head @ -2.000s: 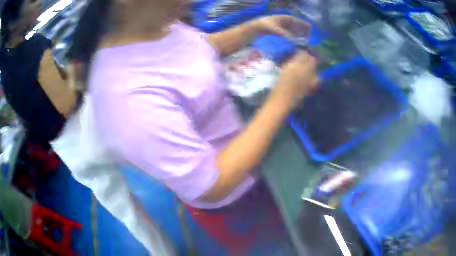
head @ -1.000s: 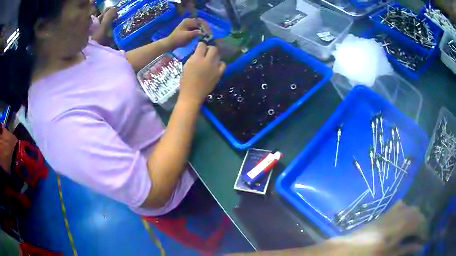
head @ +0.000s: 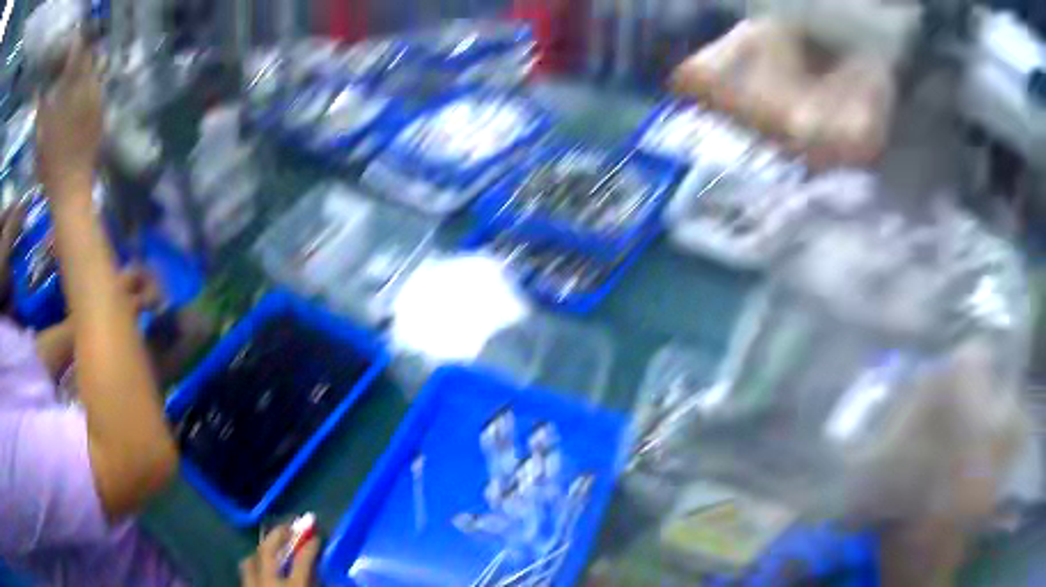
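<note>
My left hand is at the bottom edge, partly cut off. Its fingers close around a small red, white and dark lighter-like object. It is between the dark-filled tray and the left blue tray. Several white rods with thicker ends lie in this blue tray. A blurred hand and forearm, seemingly my right, is at the right by the grey machine; its fingers cannot be made out.
A blue-rimmed tray of dark rings is at the left. A neighbour in pink has an arm raised. Clear boxes, a bright white bundle and parts trays stand behind. The grey machine fills the right.
The view has swung right, bringing the machine in. My left hand has moved from over the blue tray's near edge to the lighter. The neighbour's arm has risen.
</note>
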